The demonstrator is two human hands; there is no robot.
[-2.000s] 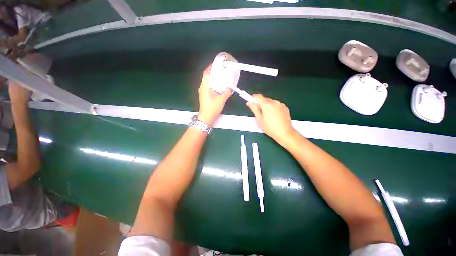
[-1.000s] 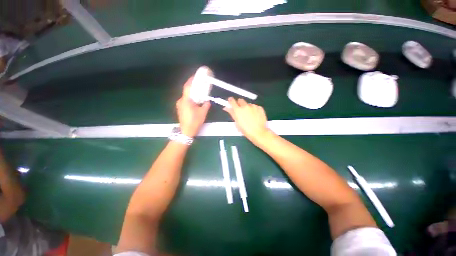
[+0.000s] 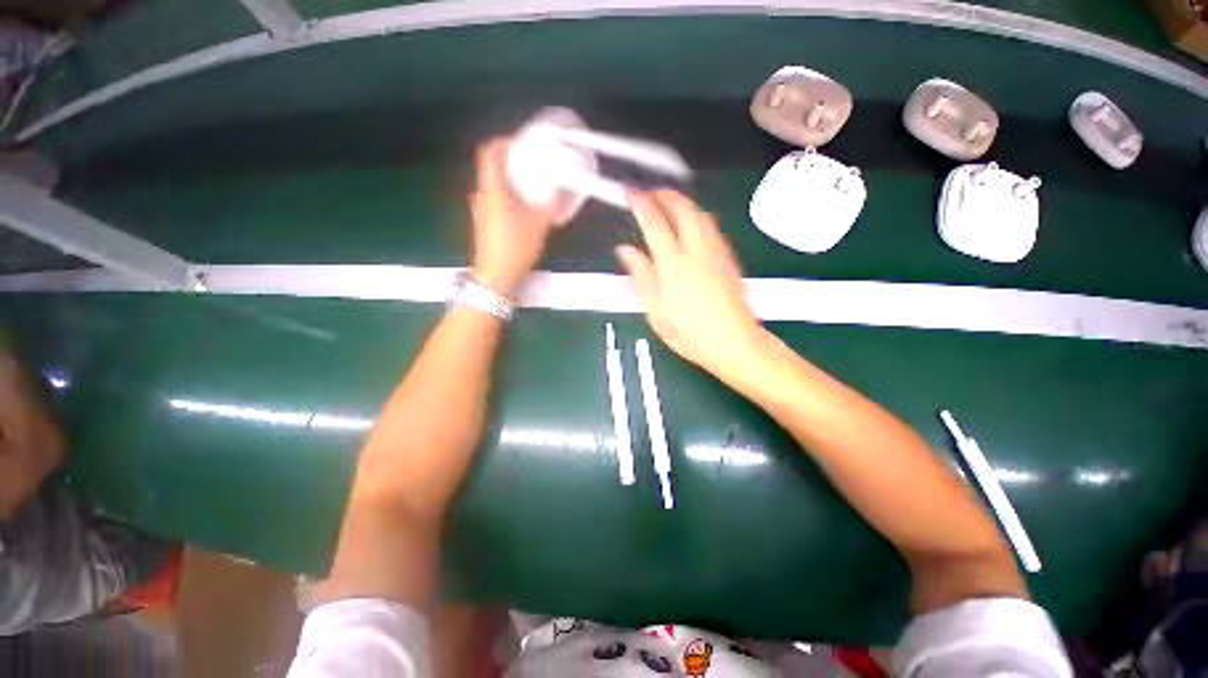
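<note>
My left hand holds a glossy white device housing over the belt. Two white antennas point right from it, blurred by motion. The lower antenna is partly hidden at my right fingers. My right hand is at that antenna's end, blurred, its thumb spread away from its fingers; it does not grip the antenna, though the fingers may touch it. Two loose antennas lie side by side on the green worktop below my hands. Another loose antenna lies at the right.
Several housings with short pegs, beige and white, stand on the belt at the right. A pale side rail runs between belt and worktop. A metal strut crosses at the left. A person's arm shows at the left edge.
My right hand has opened from its grip on the lower antenna, with the thumb moved away. The two antennas on the held housing now point more nearly the same way. The view has shifted.
</note>
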